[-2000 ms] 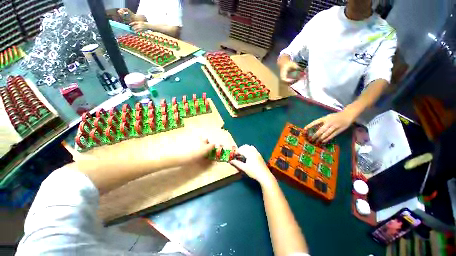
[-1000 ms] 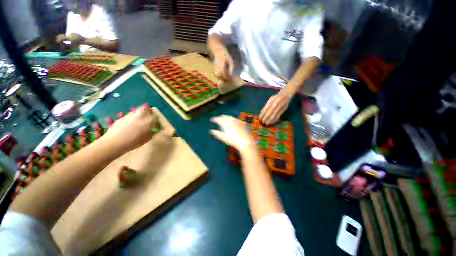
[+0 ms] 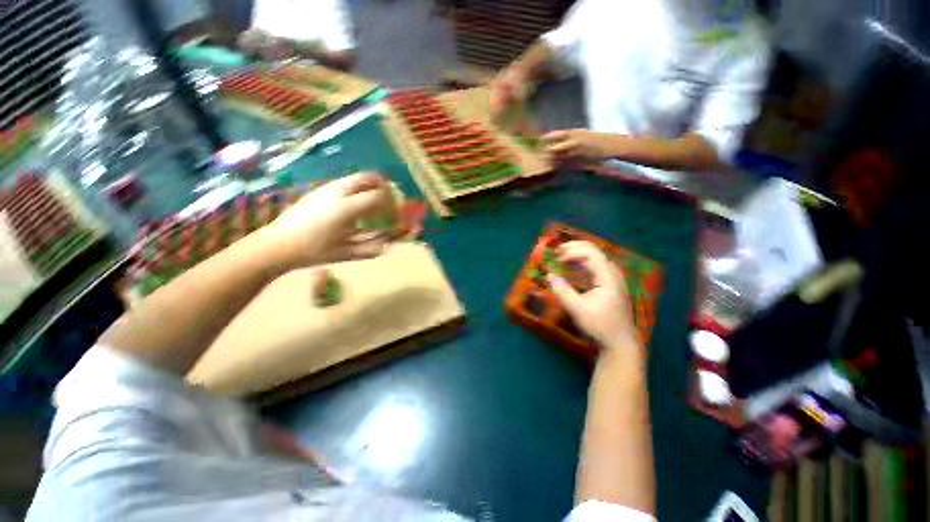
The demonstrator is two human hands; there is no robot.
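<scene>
The cardboard sheet [image 3: 398, 306] lies in front of me, with rows of circuit boards with red wire loops [image 3: 219, 229] along its far side. My left hand [image 3: 342, 219] is over the right end of these rows; its fingers are bent and blurred, and what they hold is unclear. A single circuit board [image 3: 326, 289] stands apart on the cardboard below it. My right hand [image 3: 595, 296] is over the orange-red fixture [image 3: 551, 324], fingers at its pockets by a green board. Whether the fingers grip the board is unclear. The hand hides much of the fixture.
A person in white [image 3: 663, 92] opposite has both hands by another board stack [image 3: 454, 143]. A second person [image 3: 301, 31] sits farther back. Silvery metal parts [image 3: 112, 112] lie far left. White discs [image 3: 711, 347], a phone [image 3: 790, 428] and stacked layers [image 3: 846, 489] are at right.
My right hand has moved onto the fixture. My left hand is still at the board rows. The other person's hand has left the fixture and is by the board stack. The view has swung left.
</scene>
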